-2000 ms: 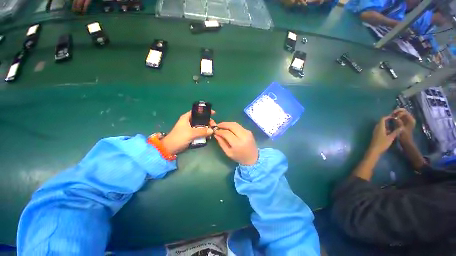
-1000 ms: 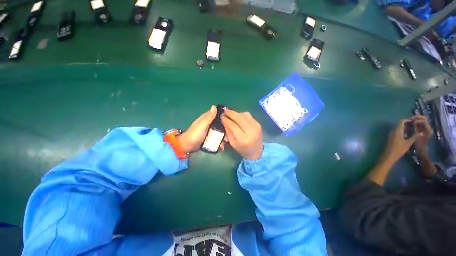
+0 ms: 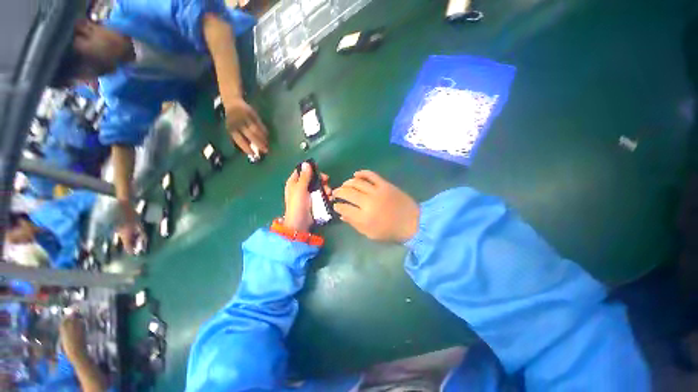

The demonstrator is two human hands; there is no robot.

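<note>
My left hand [image 3: 297, 200] holds a black mobile phone [image 3: 316, 195] near the middle of the view, its white rectangle at the lower end and my thumb on its upper end. My right hand [image 3: 375, 205] is at the phone's right side, fingers bent and fingertips close to its edge. A small dark bit shows at those fingertips; I cannot tell whether they grip it or touch the phone. A blue tray [image 3: 490, 76] filled with pale rings [image 3: 448, 119] lies beyond my right hand. Another phone [image 3: 310, 119] lies on the green bench just beyond the held one.
A person in a blue smock reaches over the bench at upper left, one hand [image 3: 246, 130] on a handset. Several phones lie along the left side [image 3: 213, 155]. A clear divided tray [image 3: 298, 34] is at the far side. A small pale scrap [image 3: 627, 143] lies at right.
The view has swung left and tilted, bringing the person across the bench into view; the worker at right is out. My right hand has drawn back from the phone's face to its side.
</note>
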